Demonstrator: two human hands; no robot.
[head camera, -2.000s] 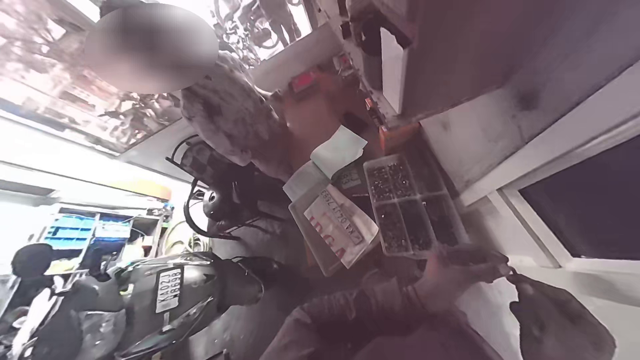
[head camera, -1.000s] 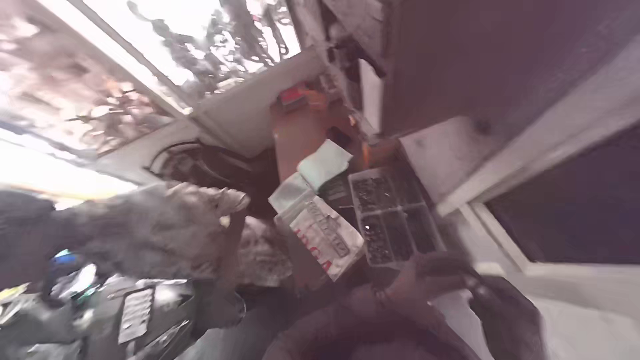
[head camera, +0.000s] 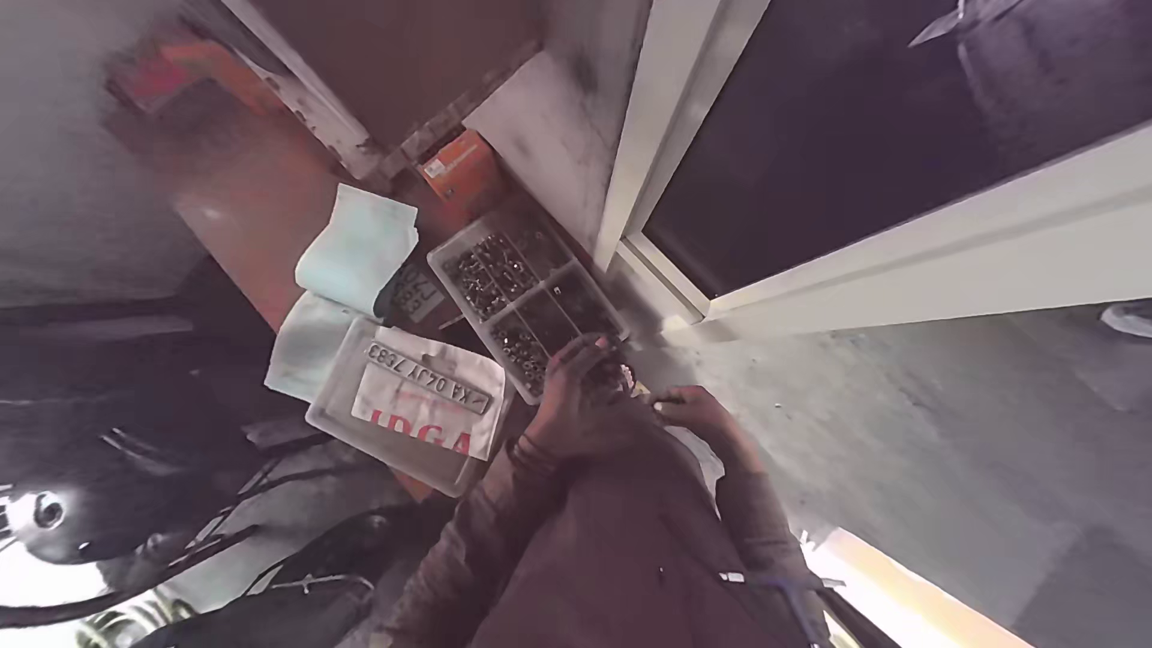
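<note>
A clear plastic compartment box (head camera: 531, 297) of small metal fasteners lies on a reddish-brown bench (head camera: 234, 216). My left hand (head camera: 580, 391) is at the box's near right corner, its fingers bent over the edge; what it may hold is hidden. Just right of it, my right hand (head camera: 697, 414) has its fingers curled near a small pale item too blurred to name. Left of the box lies a plastic packet (head camera: 414, 405) with a small plate on top bearing writing. Pale green folded paper (head camera: 355, 261) lies beyond the packet.
An orange carton (head camera: 463, 175) stands behind the box. A white door frame (head camera: 675, 153) and a stained wall rise on the right. Dark motorcycle parts (head camera: 90, 432) are at the left, and grey floor (head camera: 882, 432) shows at the lower right.
The view has swung round and down toward the bench. My hands, right of the box and close together before, are now at its near corner. The other person is out of view.
</note>
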